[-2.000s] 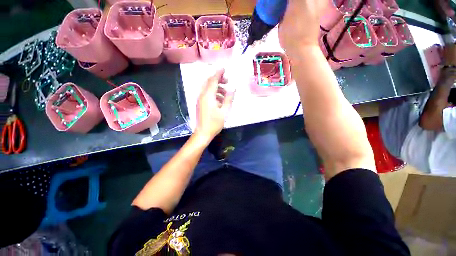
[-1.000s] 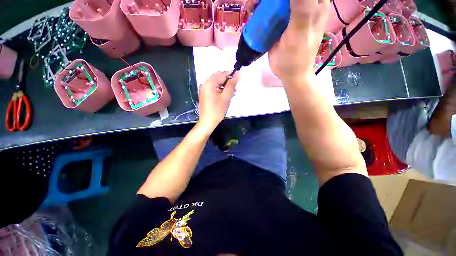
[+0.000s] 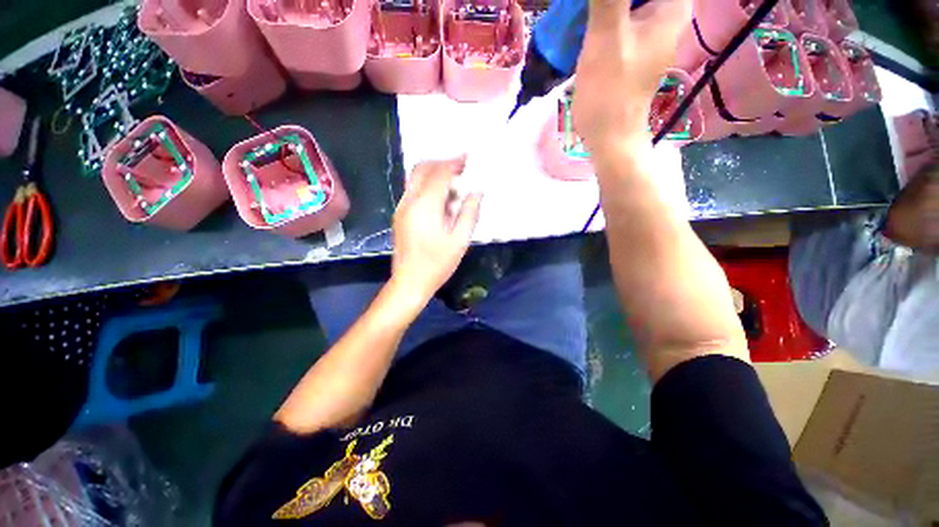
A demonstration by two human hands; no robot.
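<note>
My right hand (image 3: 621, 88) grips the blue electric screwdriver (image 3: 558, 39), its black nose and thin bit pointing down over the white sheet (image 3: 515, 211). A pink housing (image 3: 568, 163) with a green frame board stands on the sheet, partly hidden behind my right hand and wrist. My left hand (image 3: 435, 221) is over the left part of the sheet, fingers apart; no object shows in it. Two pink housings with green frame boards, one (image 3: 282, 181) and another (image 3: 165, 173), stand on the dark bench to the left.
More pink housings (image 3: 482, 72) line the back and the right (image 3: 762, 88). Loose frame boards (image 3: 103, 77) lie at the left, with orange-handled snips (image 3: 26, 224) nearer. A black cord (image 3: 710, 72) crosses at the right. A person's arm (image 3: 914, 221) is at the right edge.
Since one second ago, the screwdriver has moved up and away from my left hand. My left fingers have opened and the hand has shifted slightly left. The housing on the sheet shows more.
</note>
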